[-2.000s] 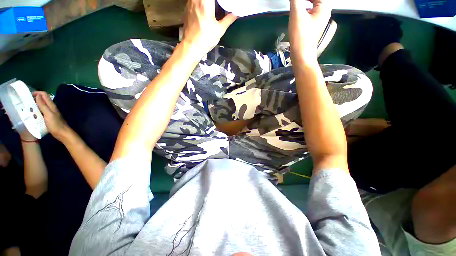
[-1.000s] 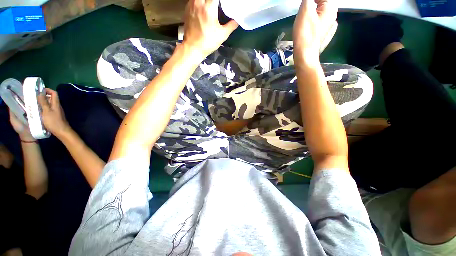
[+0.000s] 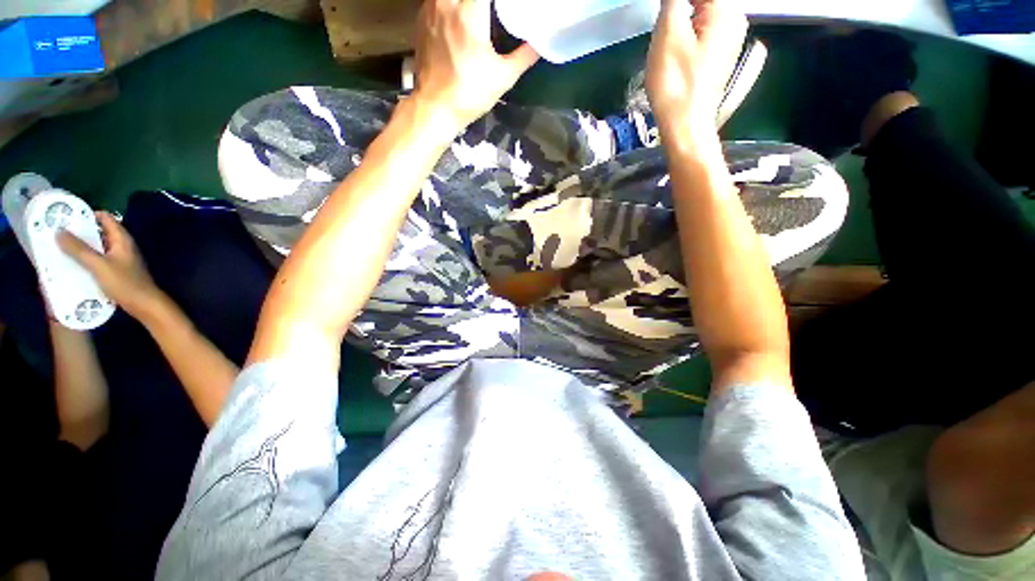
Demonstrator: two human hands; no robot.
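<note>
A frosted, see-through plastic tub or case (image 3: 585, 32) is at the top edge, between my two hands, and the frame cuts off its far part. My left hand (image 3: 463, 57) is at its left side with the thumb pointing toward it; the fingertips are cut off by the top edge. My right hand (image 3: 695, 57) is at its right side with the fingers bent near its corner. Whether either hand grips the tub, or holds something small, cannot be told.
A neighbour's hands at left hold a white oval insert (image 3: 70, 259) and a greyish oval case (image 3: 25, 195). Blue boxes stand upper left (image 3: 48, 45) and upper right (image 3: 994, 16). A wooden pallet (image 3: 369, 28) and white table covering (image 3: 851, 11) edge the top. Another person's dark-clad leg is at right.
The tub's near edge swung down into view, then rose slightly. My right hand shifted a little left since one second ago. The neighbour turned the white insert face up.
</note>
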